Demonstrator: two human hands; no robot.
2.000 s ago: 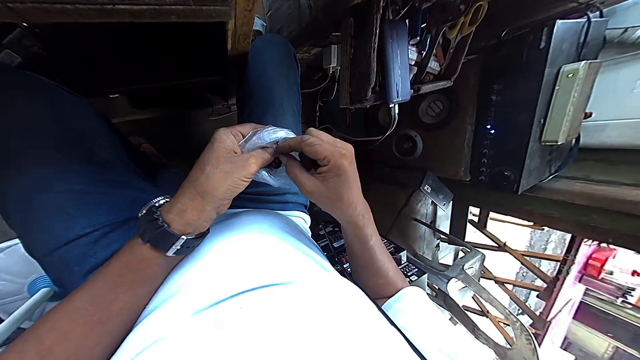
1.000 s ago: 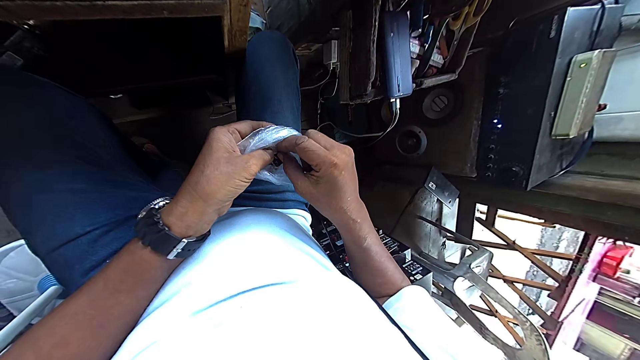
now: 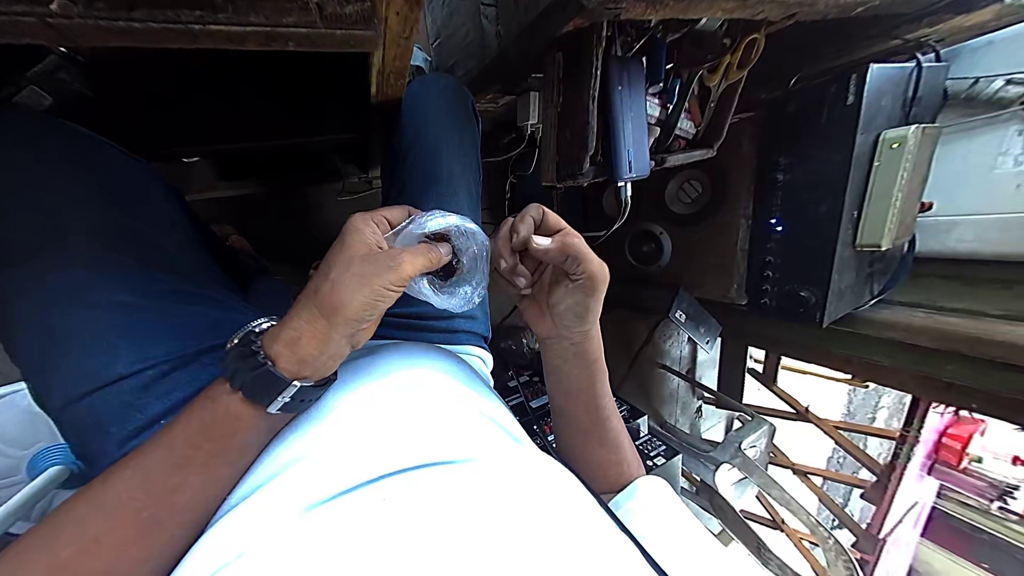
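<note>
My left hand grips a ring-shaped bundle of clear plastic above my lap, its thumb laid across the dark middle. What the dark part is, I cannot tell. Just right of the bundle, apart from it, my right hand is raised with its fingers curled and the thumb near the index finger. Whether anything small or thin sits between those fingertips is unclear. A black wristwatch is on my left wrist.
A blue power bank with a white cable hangs beside a holder with yellow-handled scissors. Right of it stands a black electronic unit carrying a beige box. A metal frame is at lower right.
My right hand has come off the plastic bundle and moved to the right. The bundle now shows as a ring in my left hand; earlier both hands' fingers met over it.
</note>
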